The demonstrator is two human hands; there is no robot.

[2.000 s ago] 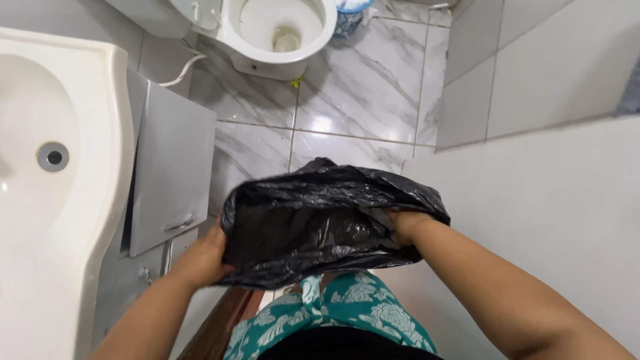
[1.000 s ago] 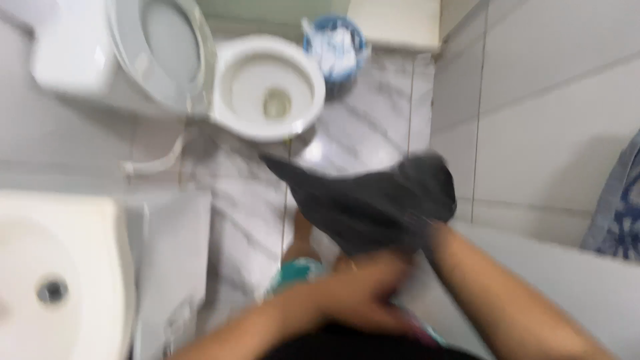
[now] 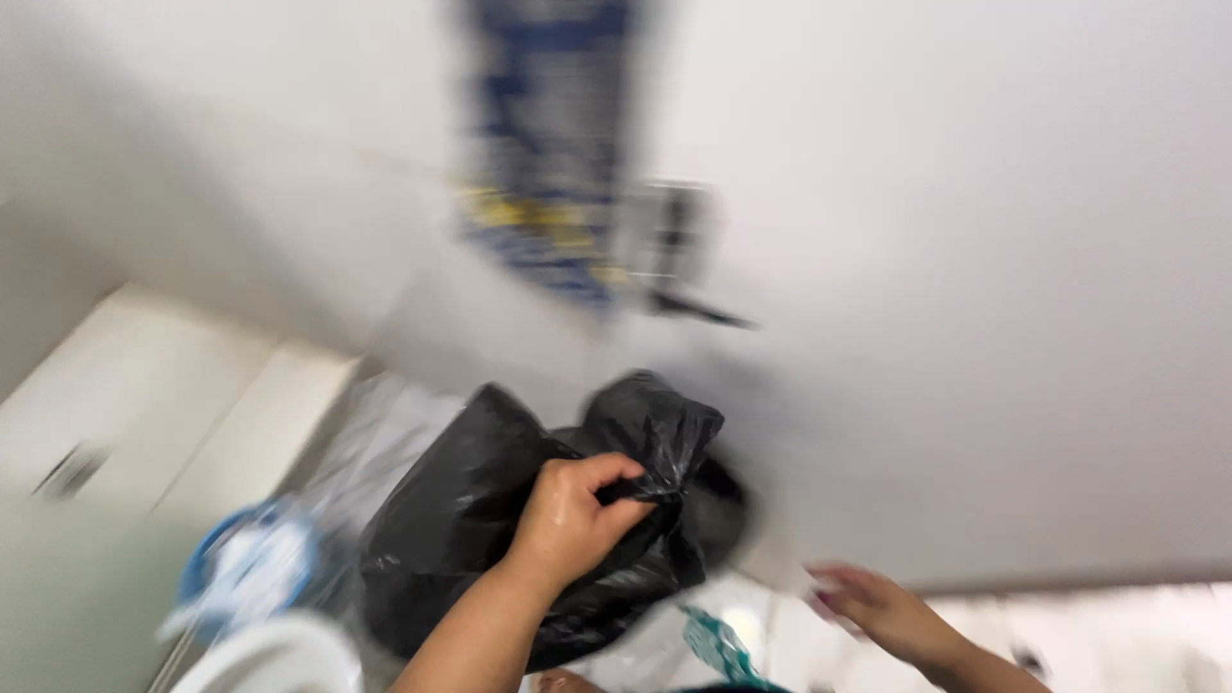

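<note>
A black plastic bag [image 3: 452, 520] hangs in the lower middle of the head view, its upper part bunched into a gathered neck. My left hand [image 3: 582, 515] pinches that neck between thumb and fingers, with loose plastic puffed out above the grip. To the right, apart from the bag, my right hand [image 3: 866, 606] is raised and blurred, with nothing seen in it. Teal patterned clothing [image 3: 717, 645] shows below, between my arms.
A blue bin with white contents [image 3: 250, 568] stands at the lower left beside the white toilet rim [image 3: 274, 659]. A blue and yellow patterned cloth [image 3: 553, 144] hangs along the pale wall near a blurred wall fixture [image 3: 674, 231]. A cream cabinet [image 3: 164, 385] is at left.
The bag, spread wide between both hands two seconds ago, is now gathered in my left hand. My right hand has let go of it. The view has swung strongly toward the wall.
</note>
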